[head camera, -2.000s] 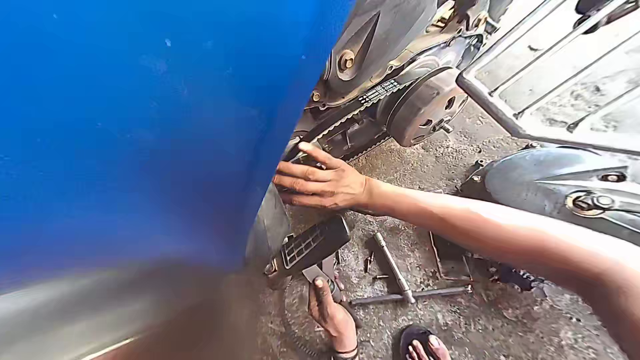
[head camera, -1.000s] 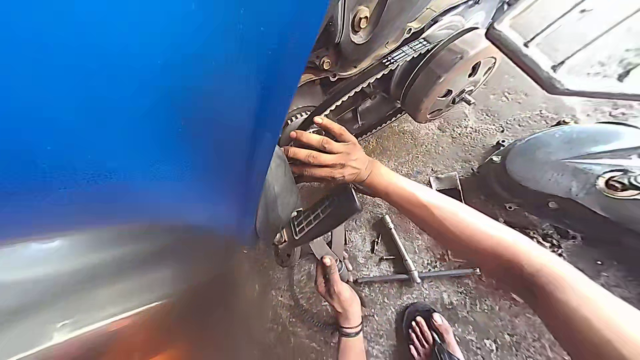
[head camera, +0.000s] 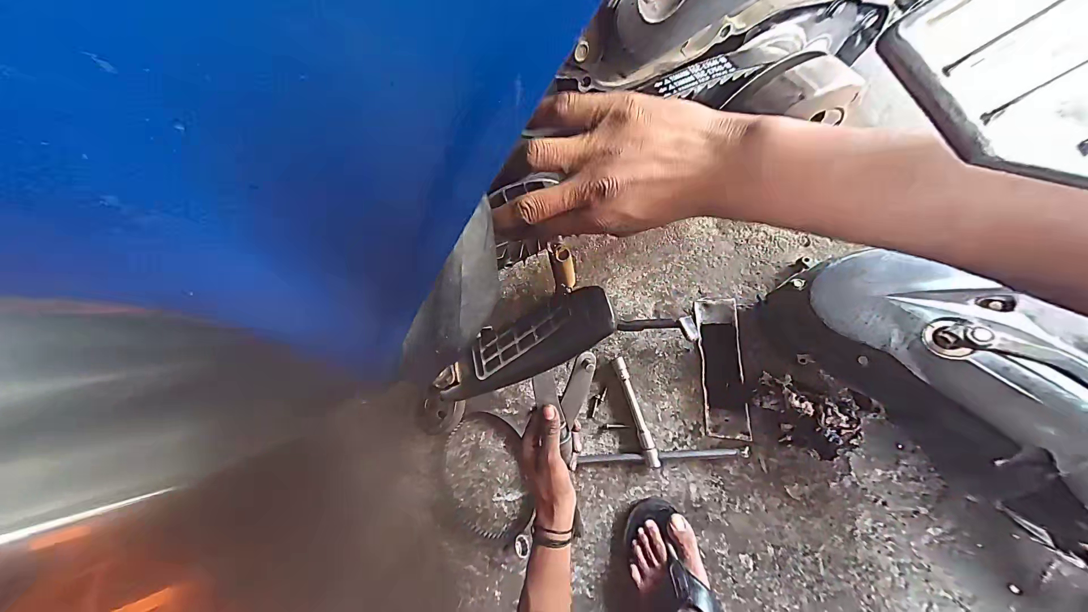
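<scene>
My right hand (head camera: 625, 161) reaches in from the right across the drive belt (head camera: 697, 76) of a scooter's opened transmission. Its fingers are spread and their tips are partly hidden near the blue panel's edge; whether it holds anything cannot be seen. Beneath the arm, part of the round metal clutch drum (head camera: 816, 89) shows. Lower down, my left hand (head camera: 552, 450) grips a flat two-armed metal tool (head camera: 575, 391), thumb on top. The tool's arms rise toward the underside of a black ribbed footrest or pedal (head camera: 531, 340).
A large blue panel (head camera: 255, 153) blocks the left side. On the concrete lie a T-handle socket wrench (head camera: 637, 412), a toothed belt (head camera: 450, 476), a rectangular metal piece (head camera: 744, 408) and a grey engine cover (head camera: 884, 289). A sandalled foot (head camera: 659, 552) stands at the bottom.
My right hand has moved up from the belt's front end and now covers part of the belt. With the arm raised, more of the rectangular metal piece shows. My left hand keeps its grip.
</scene>
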